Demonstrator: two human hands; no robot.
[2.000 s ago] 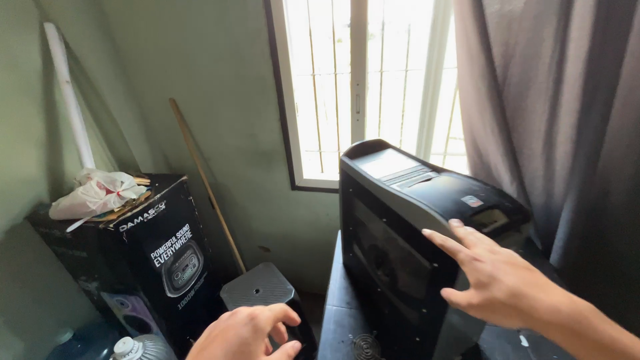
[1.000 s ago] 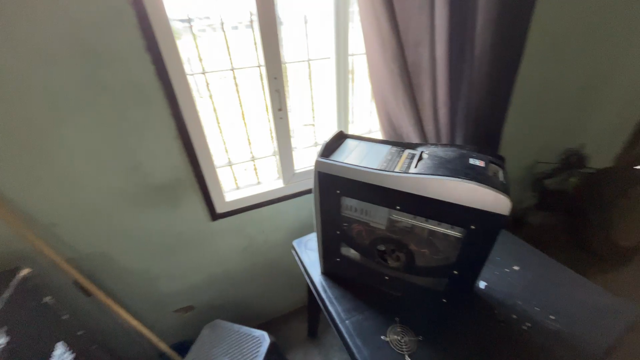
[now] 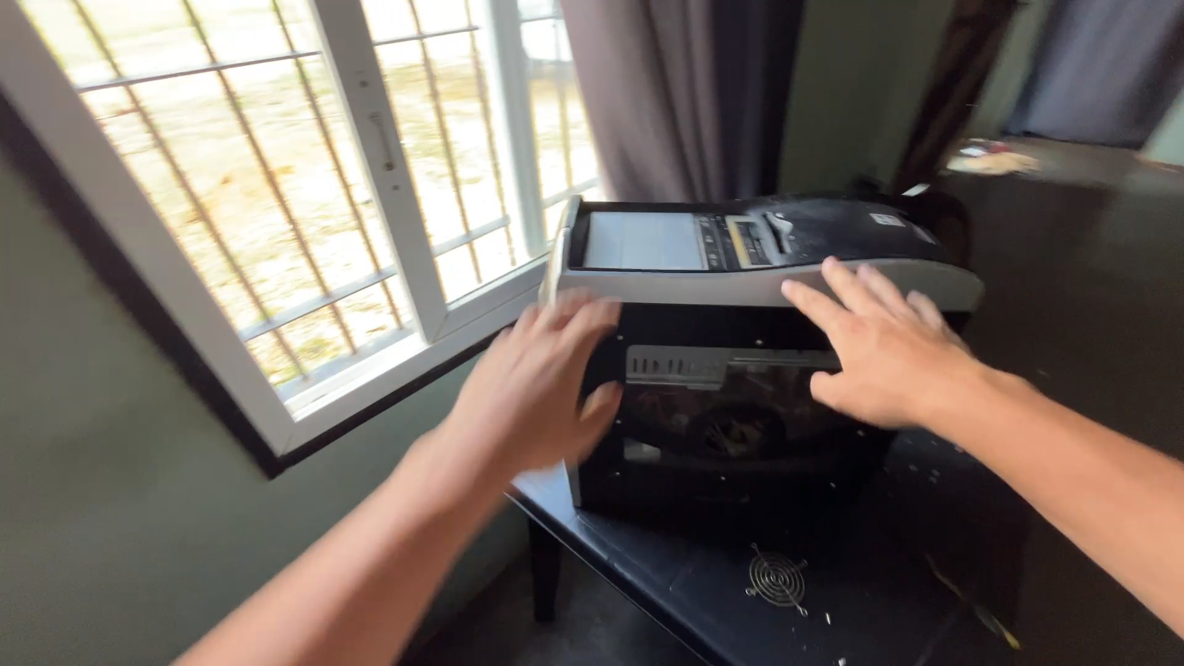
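Observation:
A black and silver computer tower case with a clear side window stands on a black table, its drive-bay front facing up. My left hand, blurred, is at the case's left edge with fingers apart; whether it touches the case cannot be told. Over the upper right of the side panel my right hand is spread, its fingertips near the silver edge. Neither hand grips anything. On the table in front of the case lies a round metal fan guard.
A white-framed window with bars is in the wall at the left. Behind the case hangs a grey curtain. A thin yellow-tipped strip and small bits lie on the table.
Both hands have come into view at the case; one second ago neither was visible. The view has swung to the right, and the speaker box from two seconds ago is out of sight.

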